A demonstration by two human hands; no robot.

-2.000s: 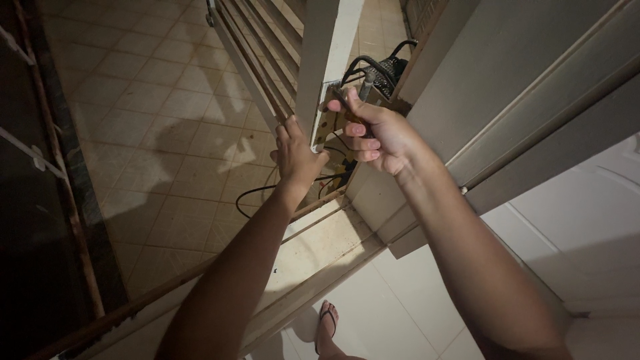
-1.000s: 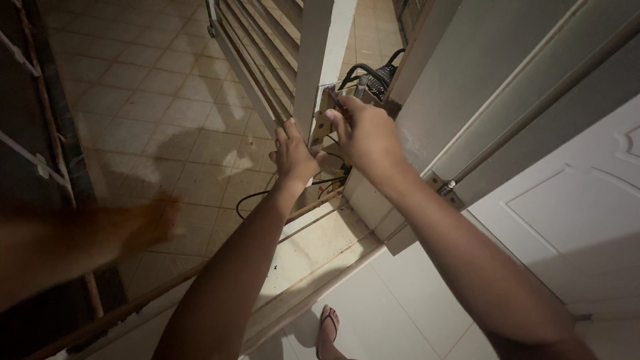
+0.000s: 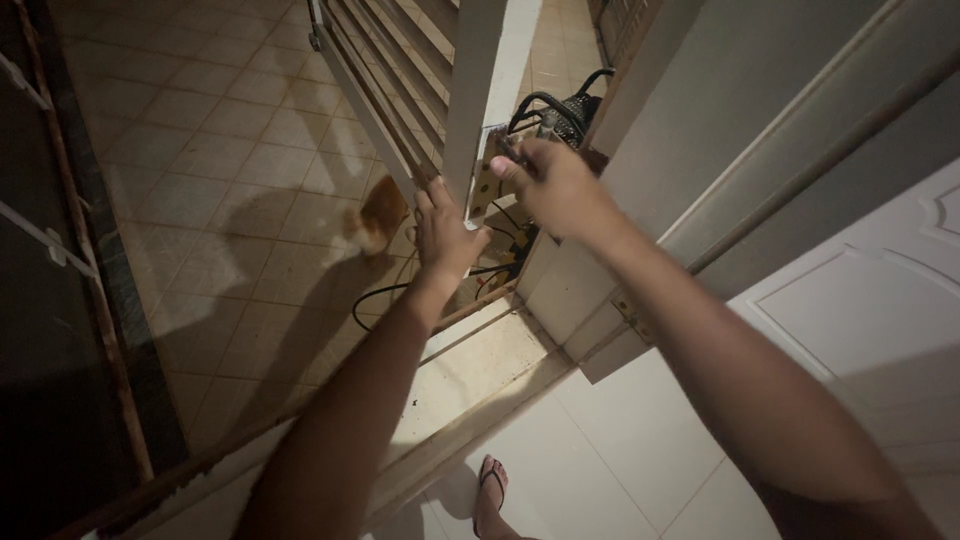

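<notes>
A white slatted wooden door or shutter (image 3: 480, 71) stands ajar, its edge toward me. My left hand (image 3: 448, 232) grips its lower part, fingers on the slatted side and thumb at the edge. On that edge sits a metal hinge plate with holes (image 3: 484, 187). Just right of the plate, my right hand (image 3: 559, 184) is closed around a small dark object, perhaps a tool or bolt, mostly hidden by the blurred fingers. Behind the hand lie black cables (image 3: 544, 105) and a dark mesh-like item (image 3: 574, 124).
An orange, furry animal (image 3: 382, 214) is on the tiled floor (image 3: 195, 172) beyond the door. A raised sill (image 3: 480, 360) crosses below my hands. The door frame (image 3: 577, 315) and a white panelled door (image 3: 862, 315) stand right. A foot in a flip-flop (image 3: 491, 487) is below.
The orange animal has come into view beyond the door. A blurred shape at the left edge one second ago is gone. My right hand has shifted at the hinge plate; my left keeps its hold.
</notes>
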